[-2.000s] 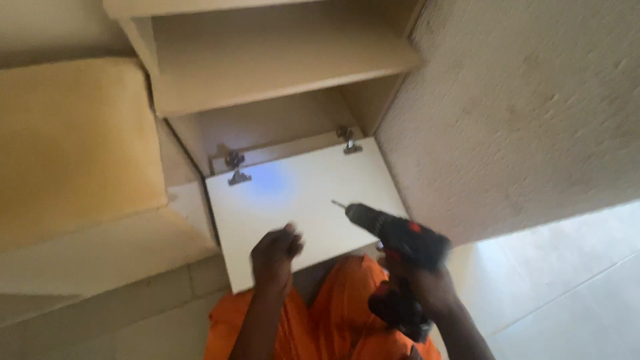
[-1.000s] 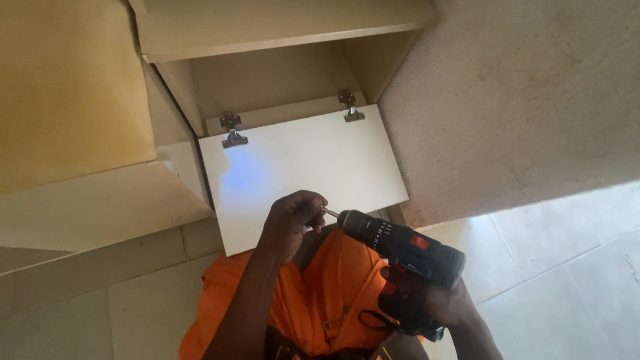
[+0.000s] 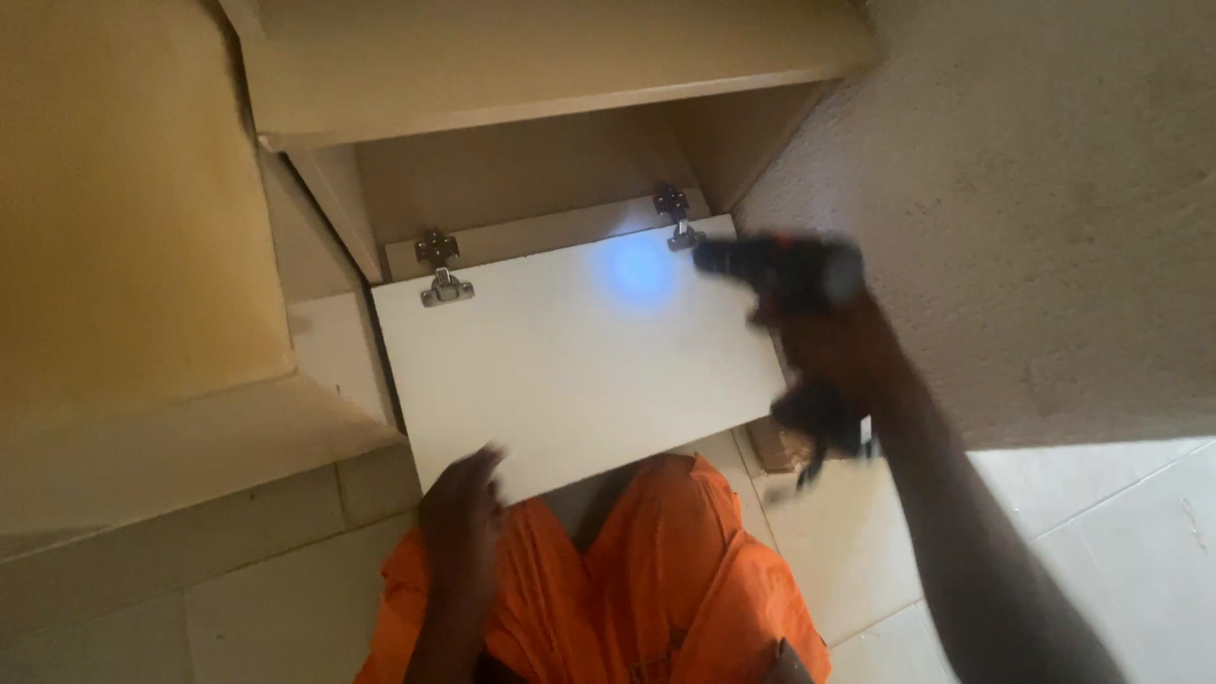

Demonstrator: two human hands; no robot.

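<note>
My right hand point(image 3: 826, 342) grips a black cordless drill point(image 3: 779, 271), blurred, whose front end points left beside the right hinge. A white cabinet door panel point(image 3: 579, 361) lies folded down in front of the cabinet, joined to it by a left concealed hinge point(image 3: 446, 288) and a right concealed hinge point(image 3: 682, 237). The drill's lamp casts a bluish spot on the panel near the right hinge. My left hand point(image 3: 465, 494) is at the panel's near left corner; whether its fingers hold the edge cannot be told.
The cabinet shelf point(image 3: 560, 66) juts out above the panel. A rough wall point(image 3: 1026, 218) stands at the right, a yellowish panel point(image 3: 133, 209) at the left. A brown block point(image 3: 781, 446) sits under the panel's near right corner, on the tiled floor point(image 3: 855, 560). My orange-clad knees are close to the panel.
My right hand has carried the drill up to beside the right hinge. My left hand has left the drill's tip and moved left to the panel's near left corner.
</note>
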